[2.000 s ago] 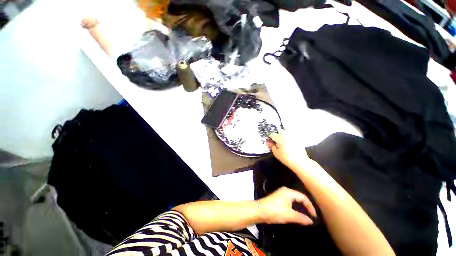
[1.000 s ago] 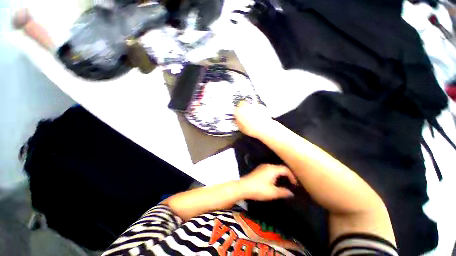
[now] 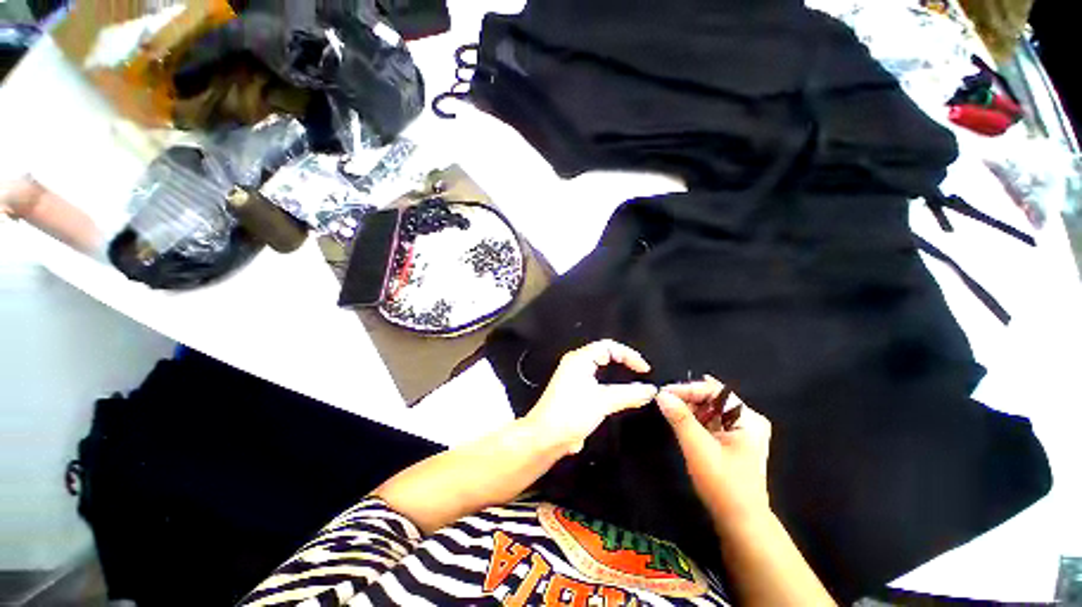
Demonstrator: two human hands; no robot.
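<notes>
A black garment (image 3: 819,320) lies in front of me on the white table. My left hand (image 3: 593,391) is at its near left part, thumb and fingers closed on black cloth. My right hand (image 3: 730,457) meets it, with the thumb and fingertips touching or almost touching the left thumb tip. A small dark reddish tool, perhaps thread snips (image 3: 726,410), sticks out of the right fingers. What is pinched between the fingertips is too small to tell. A round dish with black specks (image 3: 457,279) stands left of the garment, a black flat box (image 3: 371,257) on its left edge.
Cardboard (image 3: 421,362) lies under the dish. A thread cone (image 3: 266,221) and plastic bags (image 3: 184,213) are further left. Another black garment (image 3: 700,83) with hangers (image 3: 457,89) lies above. A red item (image 3: 982,116) is at the upper right. Black garments (image 3: 237,474) are below the table's left edge.
My right hand has left the dish and come back to my left hand over the garment. The view has shifted, and a dark reddish tool now shows in the right fingers.
</notes>
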